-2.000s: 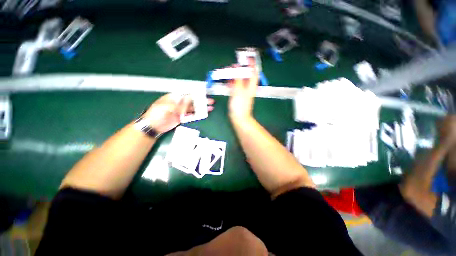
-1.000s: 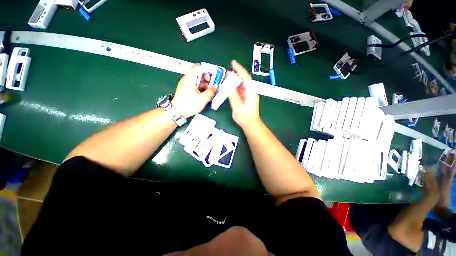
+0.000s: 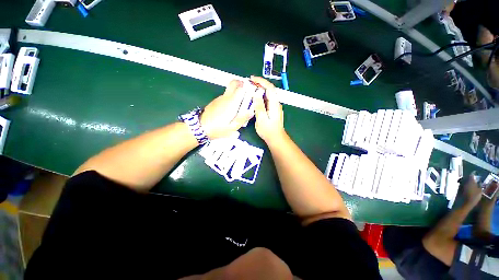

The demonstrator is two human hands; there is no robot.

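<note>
My left hand, with a metal watch on the wrist, and my right hand are closed together around a white unit near the pale metal strip. The fingers hide most of the unit; white edges and a small reddish spot show between them. Several loose white front covers lie overlapping on the green worktop just below my hands. A large two-row stack of white front covers stands to the right.
Open units with blue parts lie beyond the metal strip, the nearest one just above my hands. A closed white unit lies at the back. More white units are at far left. Another worker's arms are at right.
The cover and the unit with the blue part, held apart at an angle a second ago, are now pressed together between both hands. The blue part no longer shows. The view has shifted slightly.
</note>
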